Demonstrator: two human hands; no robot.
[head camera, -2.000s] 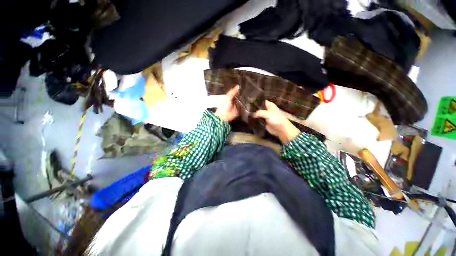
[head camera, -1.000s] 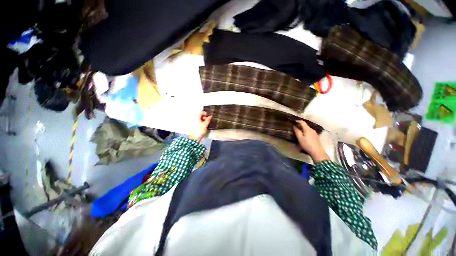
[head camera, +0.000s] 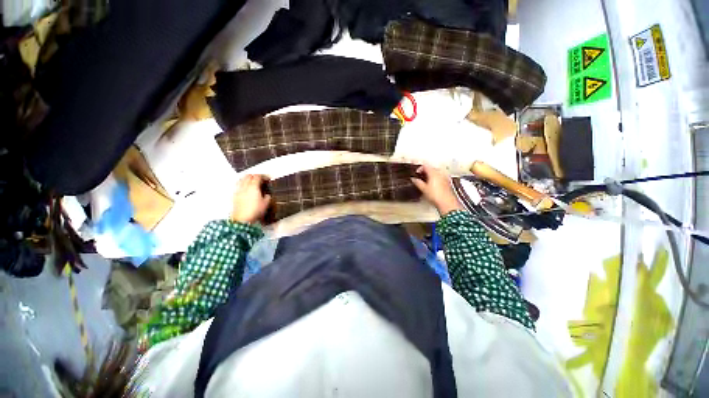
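A plaid cut piece (head camera: 342, 186), brown-black with pale lines, lies flat across the table edge nearest my body. My left hand (head camera: 251, 200) is at its left end, fingers curled over the end. My right hand (head camera: 435, 188) is at its right end, with fingertips on the cloth. A pale curved strip (head camera: 326, 211) shows under its near edge. Just beyond lies a curved stack of plaid pieces (head camera: 311, 135), and past it a stack of black pieces (head camera: 303, 85).
Red-orange scissor handles (head camera: 408, 106) stick out at the stacks' right. A large plaid pile (head camera: 466, 62) lies at upper right. An iron (head camera: 509, 183) with a wooden handle and cable stands at right. A long dark padded board (head camera: 132, 78) is at upper left. A light-blue scrap (head camera: 124, 225) hangs at the left edge.
The view has turned right. Two seconds ago my hands were close together over a bunched plaid piece; since one second ago it has lain flat with a hand at each end.
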